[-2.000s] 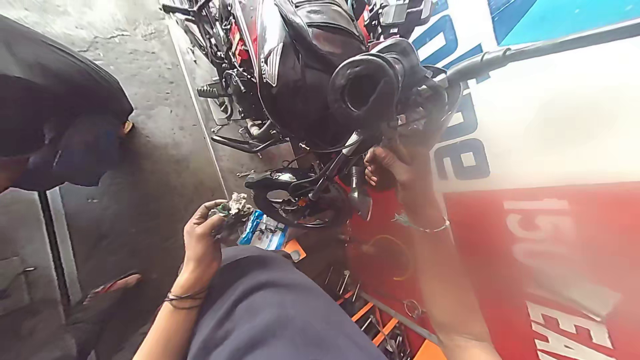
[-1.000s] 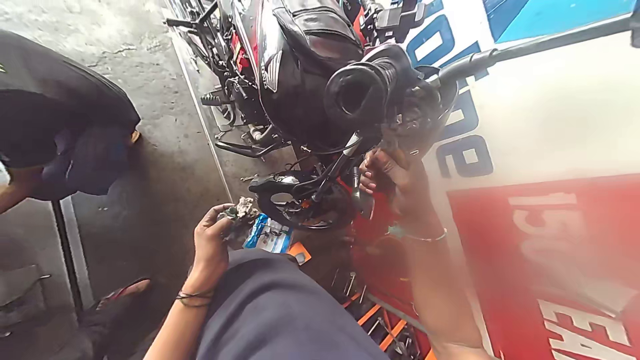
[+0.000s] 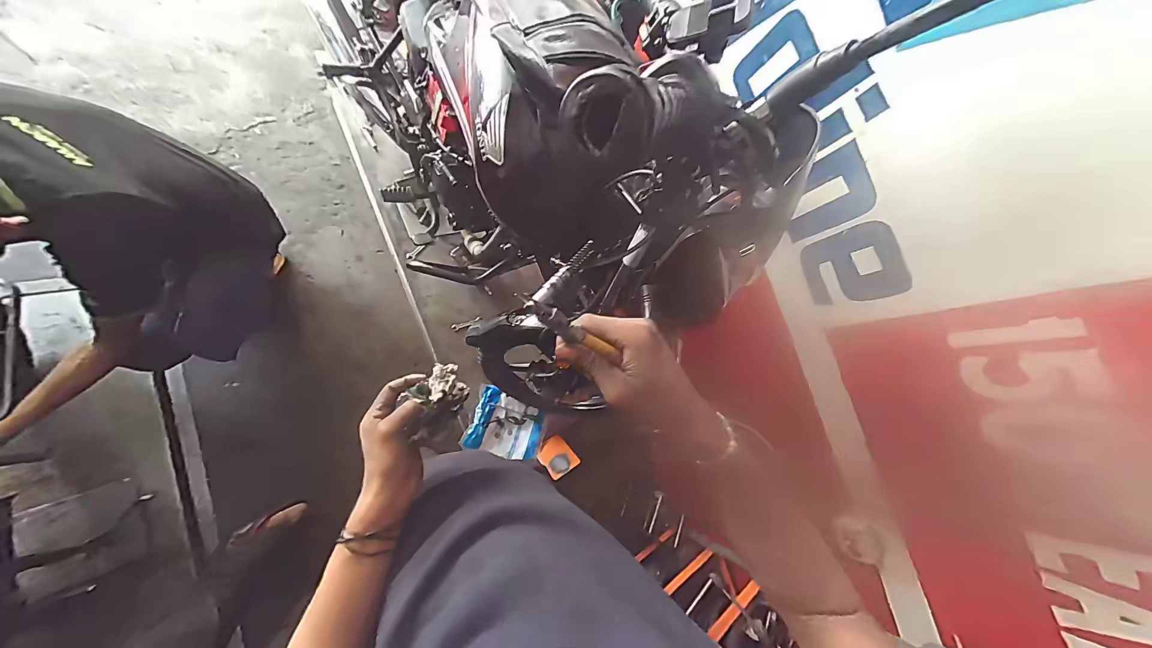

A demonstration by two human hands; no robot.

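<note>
My left hand is closed around a crumpled, dirty rag of white and dark cloth, just above my knee. My right hand grips a tool with a yellowish handle; its dark head points up and left, and its exact kind cannot be told. That tool is in front of the motorcycle's wheel. The motorcycle, with a dark tank and a black cover, stands beyond both hands. A blue and white packet and a small orange packet lie between my hands, below the wheel.
Another person in a dark shirt bends over at the left, one arm reaching down. A red and white wall panel with large lettering runs along the right. Orange-edged trays of tools lie below my right forearm. A sandaled foot is at lower left.
My right hand has moved left and down from beside the handlebar area to the wheel, and the yellow-handled tool now shows in it. My left hand still holds the rag.
</note>
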